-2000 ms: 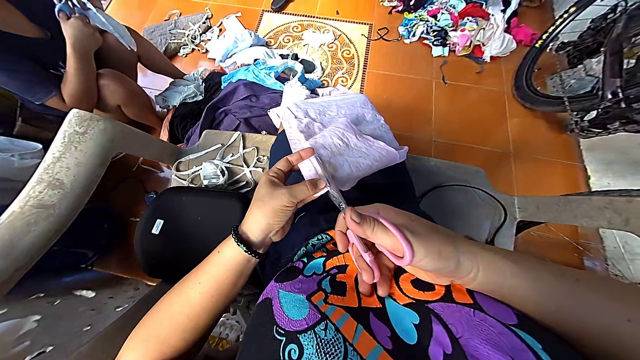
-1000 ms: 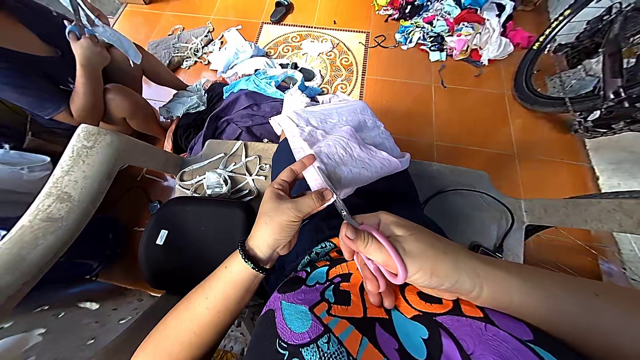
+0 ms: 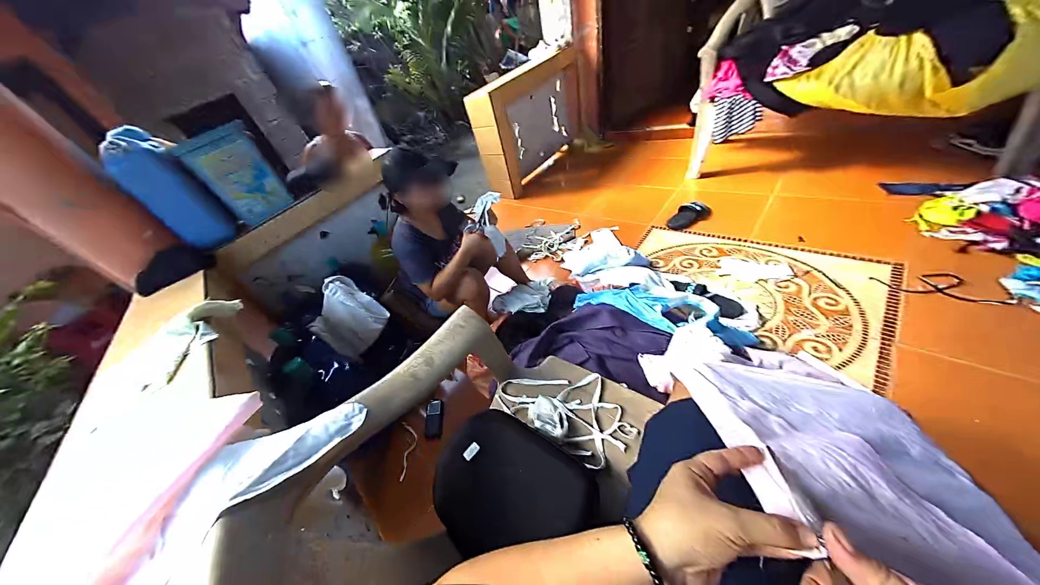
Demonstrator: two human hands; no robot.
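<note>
A pale lilac cloth (image 3: 861,455) lies across my lap at the lower right. My left hand (image 3: 715,512), with a dark beaded bracelet at the wrist, pinches the cloth's edge between thumb and fingers. Close against it, at the bottom edge of the view, are the fingertips of my right hand (image 3: 857,561), touching the same edge; most of that hand is cut off. The scissors are not visible now. Beside my lap, white cords (image 3: 597,414) lie on the plastic chair seat, next to a black rounded case (image 3: 512,479).
A seated person (image 3: 439,236) holds pale cloth at the left. Heaped clothes (image 3: 585,333) lie by a patterned floor mat (image 3: 886,325). More clothes (image 3: 991,215) are at the far right. A chair armrest (image 3: 406,374) and a ledge with cloth (image 3: 154,422) stand at the left.
The view has swung strongly to the left. Earlier my right hand held pink-handled scissors at the lilac cloth; now only its fingertips show at the cloth's edge. My left hand still pinches the cloth.
</note>
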